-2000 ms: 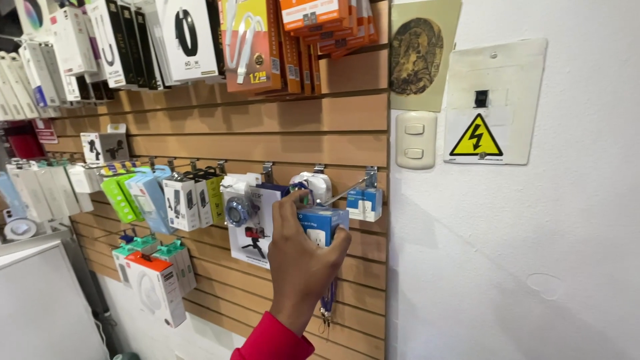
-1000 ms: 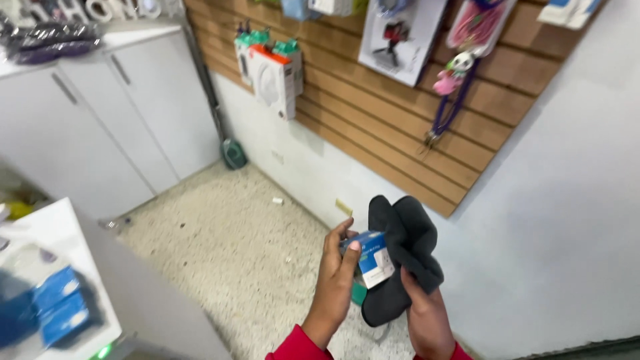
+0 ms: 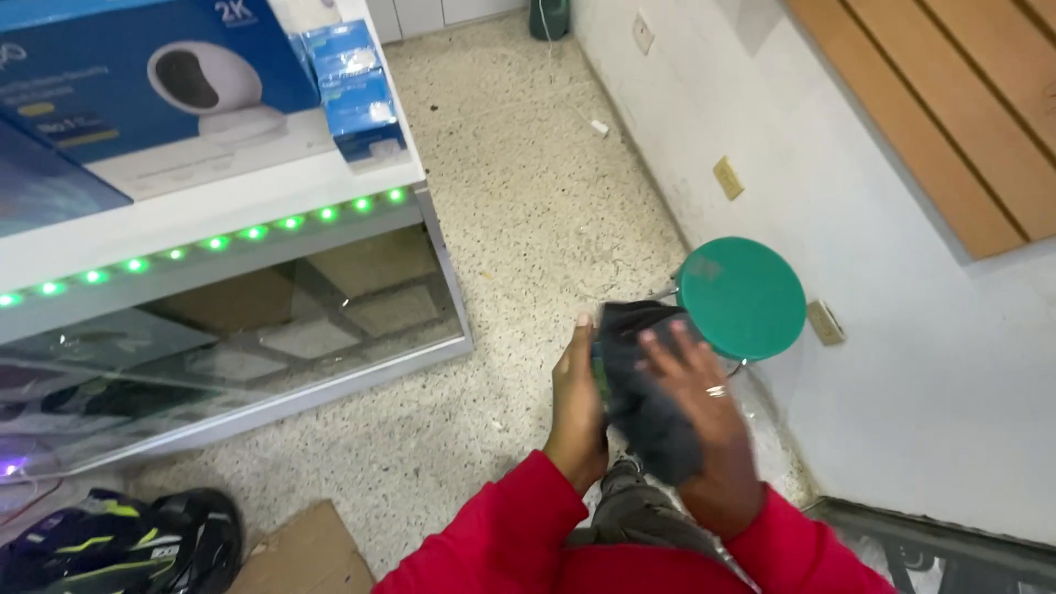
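Observation:
A dark grey cloth [image 3: 648, 396] is between my hands, low in the middle of the view. My left hand [image 3: 577, 400] is closed around a small box, of which only a thin blue and green edge [image 3: 599, 371] shows between the palm and the cloth. My right hand [image 3: 701, 412], with a ring on one finger, lies over the cloth from the right and presses it against the box. That hand is blurred. Most of the box is hidden by the cloth and my left hand.
A glass display counter [image 3: 247, 330] with green lights stands left, bearing a large camera box [image 3: 165, 82] and small blue boxes [image 3: 359, 99]. A green round stool [image 3: 741, 299] is by the wall. A helmet [image 3: 124, 540] and cardboard [image 3: 305, 553] lie lower left; slatted panel [image 3: 949, 107] upper right.
The view has swung down from the slatted wall to the floor and counter. My right hand now lies over the cloth, which covers most of the box that showed in my left hand a second ago.

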